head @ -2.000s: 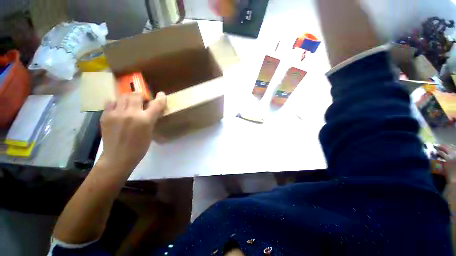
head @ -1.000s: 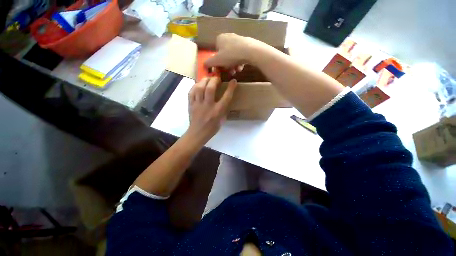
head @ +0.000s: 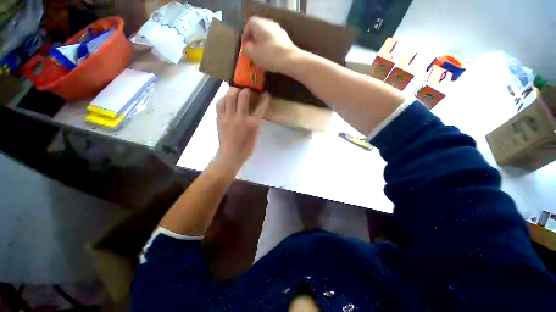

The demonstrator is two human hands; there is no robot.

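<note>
An open brown carton (head: 299, 114) is tilted towards me on the white bench top. An orange retail box (head: 249, 72) stands at its left end, inside the opening. My right hand (head: 267, 46) reaches over the carton and grips the upper end of the orange box; its fingertips are partly hidden. My left hand (head: 238, 125) lies at the carton's near left edge, fingers at the lower end of the orange box; whether it grips the carton or the box is unclear. The rest of the carton's inside is dark.
A utility knife (head: 355, 141) lies right of the carton. Retail boxes (head: 399, 77) and an orange and blue item (head: 448, 64) are behind it. Another brown carton (head: 525, 135) is at the right. The left shelf holds an orange basket (head: 91, 76), papers (head: 122, 92), plastic bags (head: 175, 29) and yellow tape (head: 195, 50).
Since one second ago the carton has tipped towards me, and the orange box shows more. Two seconds ago my right hand was away from the carton, near the back of the bench.
</note>
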